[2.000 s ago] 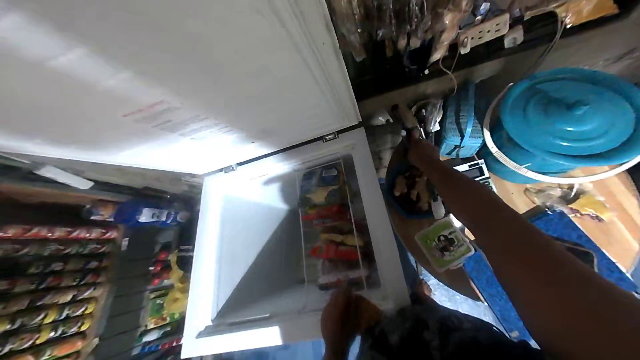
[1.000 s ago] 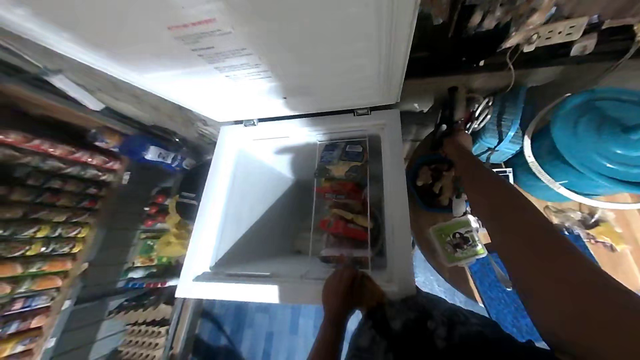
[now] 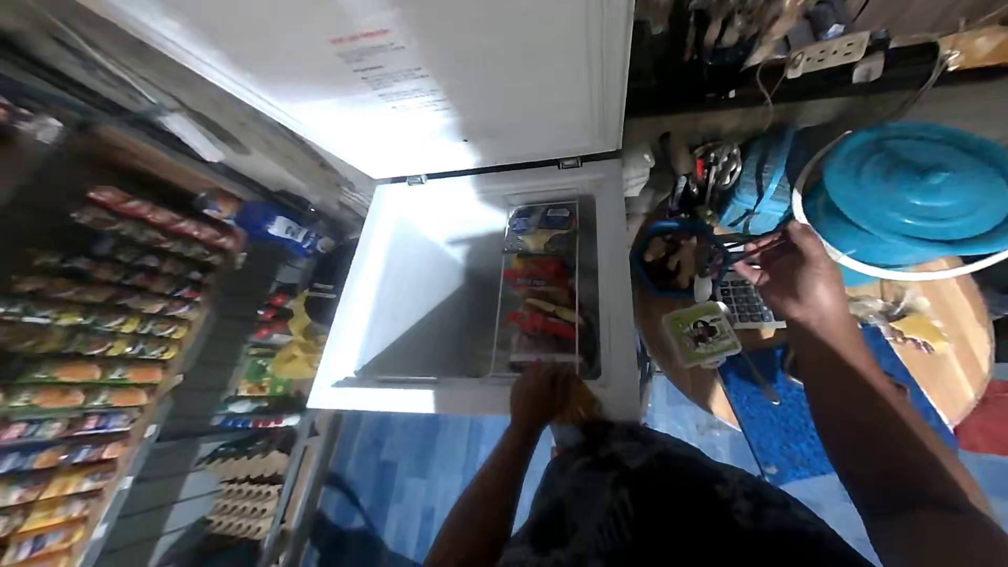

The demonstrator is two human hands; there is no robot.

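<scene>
A white chest freezer (image 3: 472, 398) stands with its lid (image 3: 472, 71) raised. Inside, at the right, a wire basket (image 3: 498, 315) holds red, yellow and blue food packs (image 3: 543, 276). My left hand (image 3: 543, 394) is at the freezer's front rim below the basket, fingers curled on something yellowish-brown (image 3: 580, 403) that I cannot identify. My right hand (image 3: 795, 272) pinches the handles of dark scissors (image 3: 744, 244) over the round table at the right, their far end near a dark blue bowl (image 3: 669, 256) with brown pieces. Under that hand lies a calculator (image 3: 744, 299).
The round wooden table (image 3: 972, 346) also carries a plastic tub (image 3: 701, 335) with a green label and a large teal lidded container (image 3: 917, 185). A power strip (image 3: 831, 55) hangs above. Shelves of packets (image 3: 102, 370) and egg trays (image 3: 244, 496) stand left.
My right hand has moved from the utensils behind the bowl toward me and to the right, now with scissors in it. My left hand stays at the freezer's front rim.
</scene>
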